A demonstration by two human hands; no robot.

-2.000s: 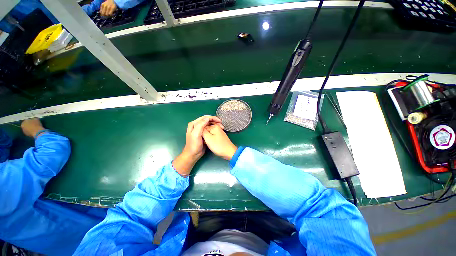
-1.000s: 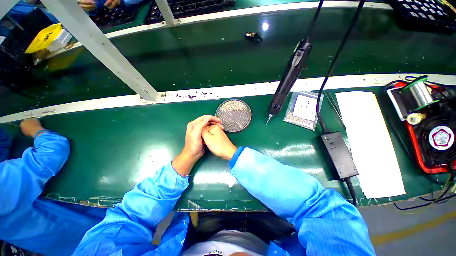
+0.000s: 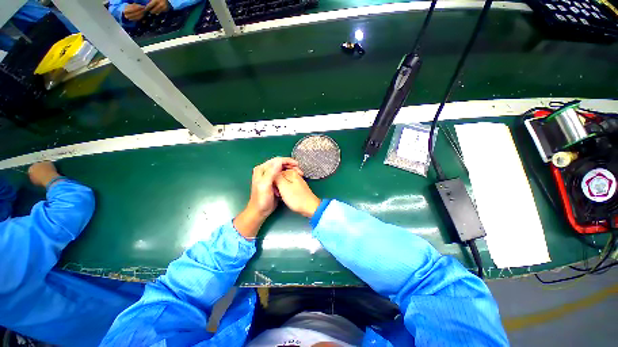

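My left hand (image 3: pixel 265 187) and my right hand (image 3: pixel 295 190) rest together on the green bench, fingers touching, just below and left of the screw dish (image 3: pixel 316 156). The fingers are curled inward and hide whatever may be between them, so I cannot tell whether they hold anything. The round dish is full of tiny silvery-grey pieces. The black electric screwdriver (image 3: pixel 393 103) lies right of the dish, its thin bit pointing toward me.
A clear bag (image 3: pixel 410 148), black power supply (image 3: pixel 461 210), white paper sheet (image 3: pixel 504 196) and red-black unit (image 3: pixel 588 179) are at right. A small black unit (image 3: pixel 353 48) is on the belt (image 3: pixel 271 74). Another person's arm (image 3: pixel 64 203) is at left.
The small black unit on the belt has moved to the right. My hands have stayed almost still. The far person's hands at the top left have shifted.
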